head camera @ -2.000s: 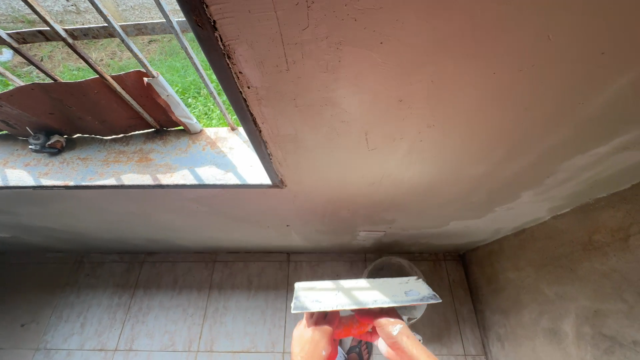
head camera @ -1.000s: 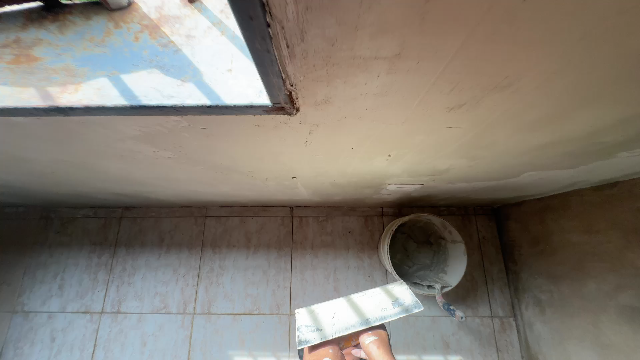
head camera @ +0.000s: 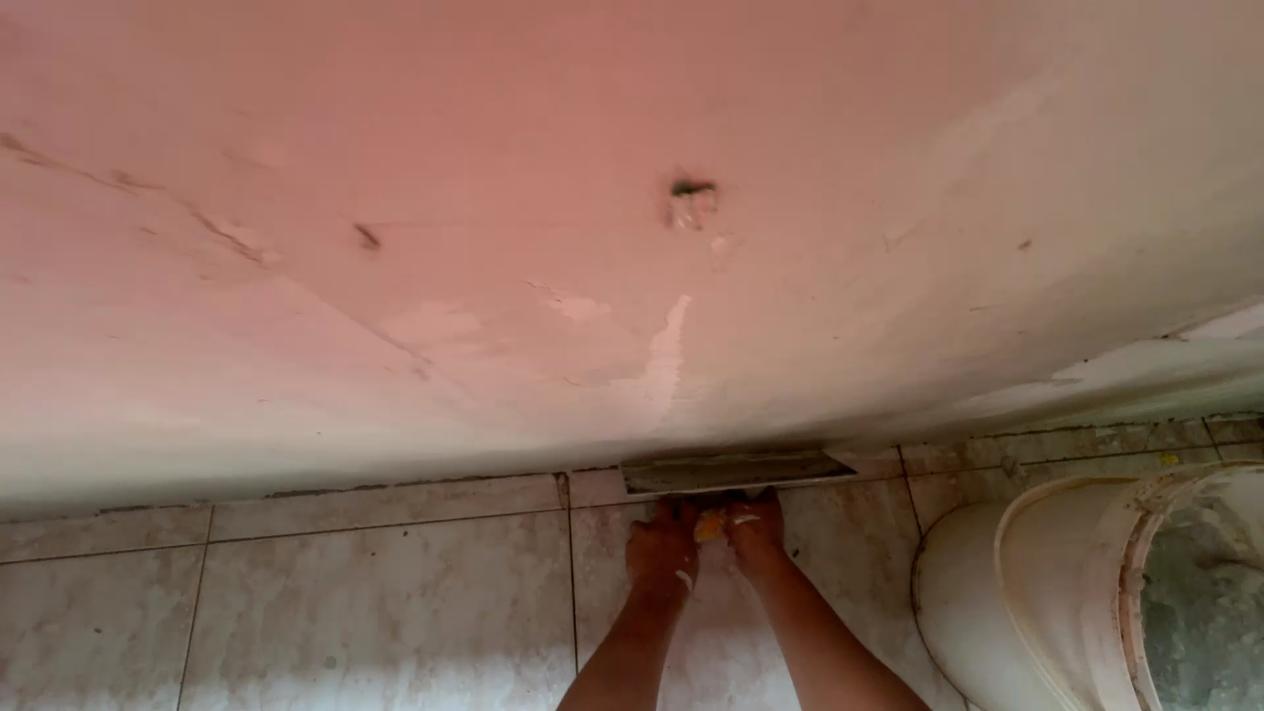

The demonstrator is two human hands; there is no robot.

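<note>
A wide, flat plastering trowel point(head camera: 741, 474) lies along the foot of the plastered wall point(head camera: 553, 355), its long edge at the joint between wall and tiled floor. Both of my hands are at its near side, close together on its handle, an orange bit of which shows between them. My left hand point(head camera: 664, 543) has its fingers curled and a white smear near the wrist. My right hand point(head camera: 755, 528) is likewise closed, with a white smear on its back. How the fingers wrap the handle is partly hidden.
At the right stands a white plastic bucket point(head camera: 1057, 583) with grey wet material inside. The wall bears a small hole point(head camera: 693, 202), cracks and pale patches. Large floor tiles point(head camera: 375, 612) run along its base.
The trowel, earlier held out over the floor, is now at the wall's foot. The view has shifted a lot; the window frame is out of sight and the bucket appears larger at the right.
</note>
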